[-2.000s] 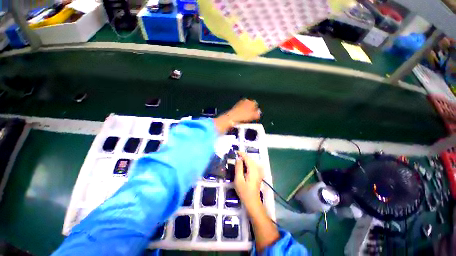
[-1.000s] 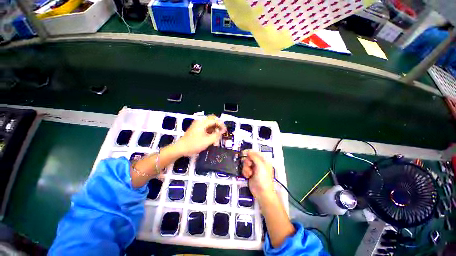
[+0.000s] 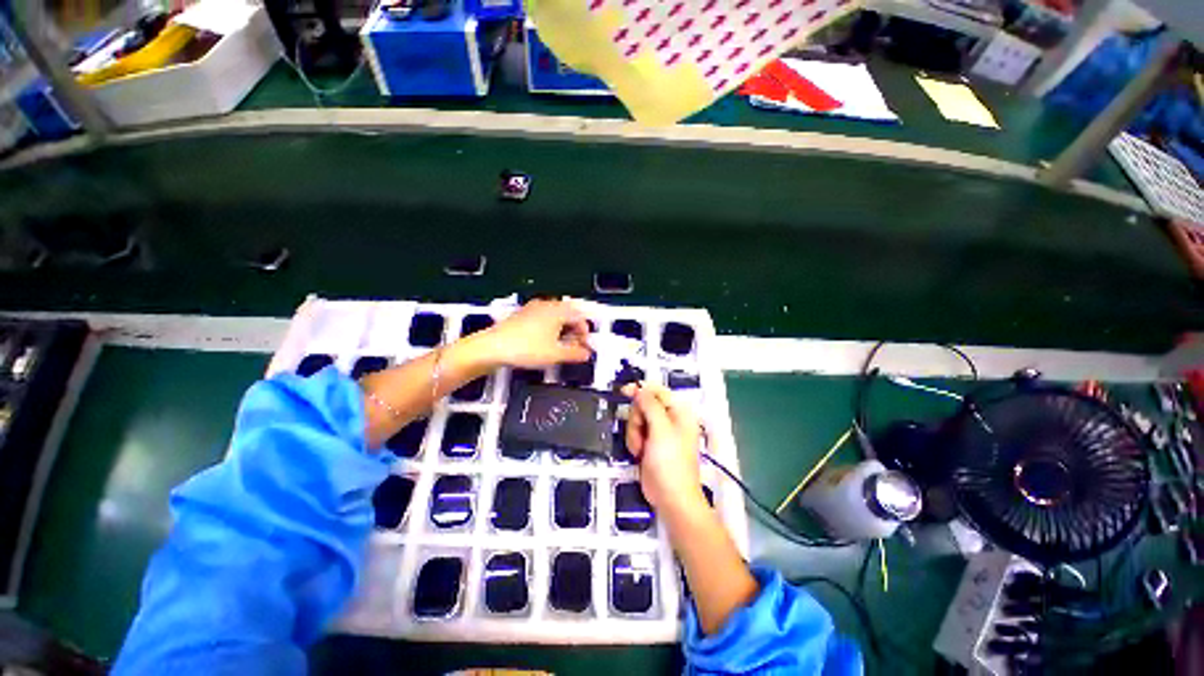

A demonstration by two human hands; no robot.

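Observation:
A white blister tray holds rows of black watch units. A flat black box with pale markings lies over the tray's middle. My right hand is at the box's right edge, its fingers pinched on a small dark test lead; a thin cable runs off to the right. My left hand is above the tray's back rows, just behind the box, palm down with curled fingers. Whether it holds a unit is hidden.
A green conveyor belt beyond the tray carries several scattered units. At right are a silver bottle, a black fan and a power strip. A yellow-edged sticker sheet hangs above. A black tray is at far left.
My left hand was reached out over the belt's near edge, then came back over the tray behind the black box. My right hand has stayed by the box. The view has shifted slightly.

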